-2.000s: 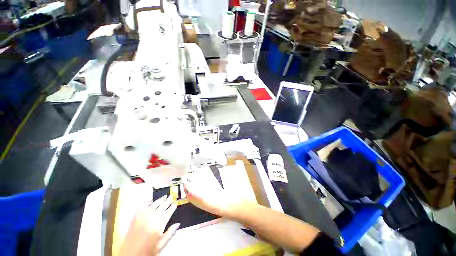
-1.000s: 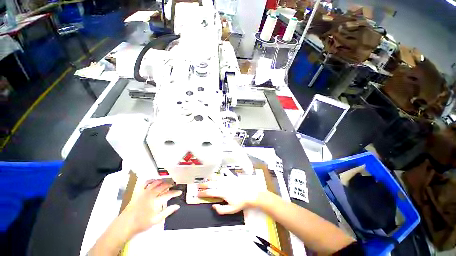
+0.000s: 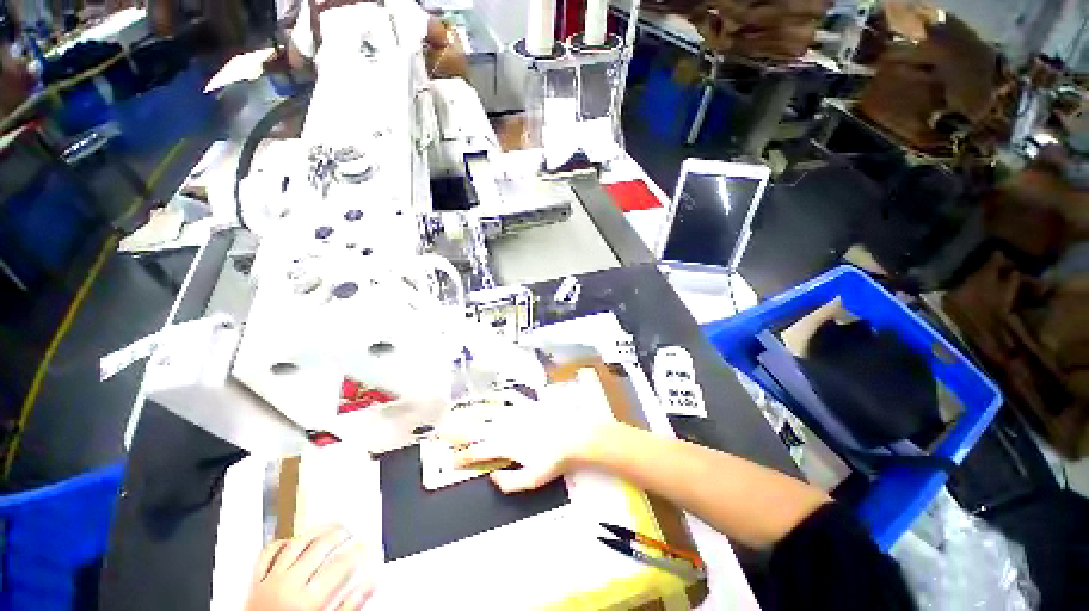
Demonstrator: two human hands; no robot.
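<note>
The black panel lies flat on the white positioning template below the needle head. My right hand is at the panel's upper right, its fingers on the white presser frame under the head; they hide part of the frame. I cannot tell whether a label lies inside it. My left hand rests at the template's lower left, off the panel, cut off by the bottom edge, and holds nothing visible. Thread snips with orange handles lie at the template's right edge.
The pattern sewing machine stands directly ahead. Brand labels are on the dark tabletop at right. A white-framed screen stands behind them. The right blue bin holds dark pieces; the left blue bin is at the left edge.
My left hand has moved from the panel's upper left down to the template's lower left. My right hand stays at the presser frame. The camera view has shifted.
</note>
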